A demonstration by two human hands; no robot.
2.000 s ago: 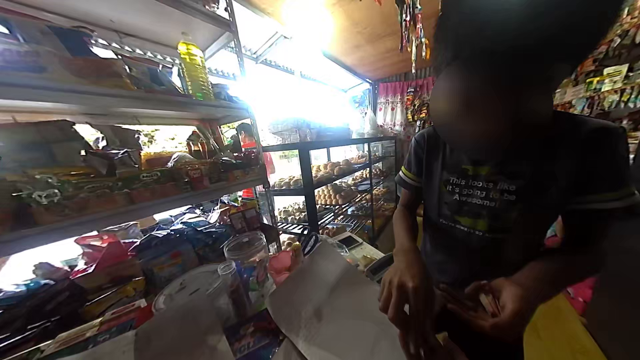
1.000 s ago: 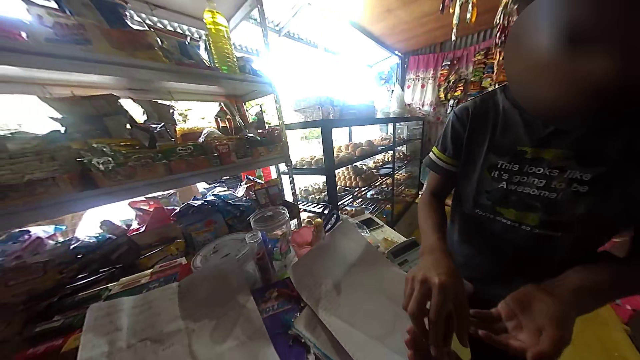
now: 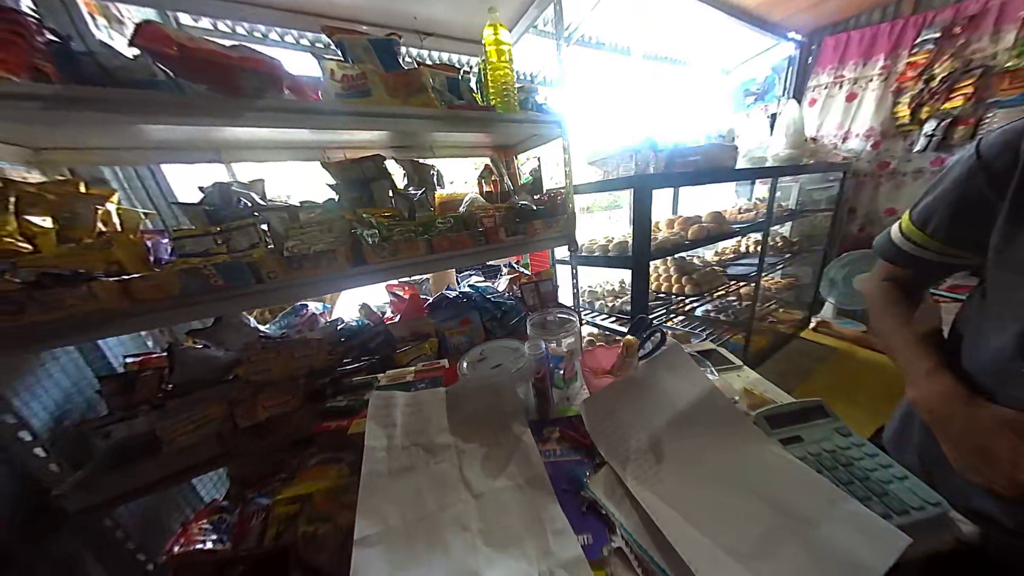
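Observation:
Neither of my hands shows in the head view. A creased sheet of paper lies at the lower middle, and a second white sheet lies to its right on a spiral notebook. Between them is a purple printed packet. A desk calculator sits by the right sheet's edge. Behind the papers stand a clear plastic jar, a round lid and a pink dish beside dark-handled scissors.
Shelves with packaged goods and a yellow liquid bottle rise at left. A glass display rack of bread stands behind. Another person stands at the right edge, near a yellow surface.
The view has swung left, so the other person now shows only at the right edge. The calculator is now in plain sight; that person's hands no longer cover the area near the papers.

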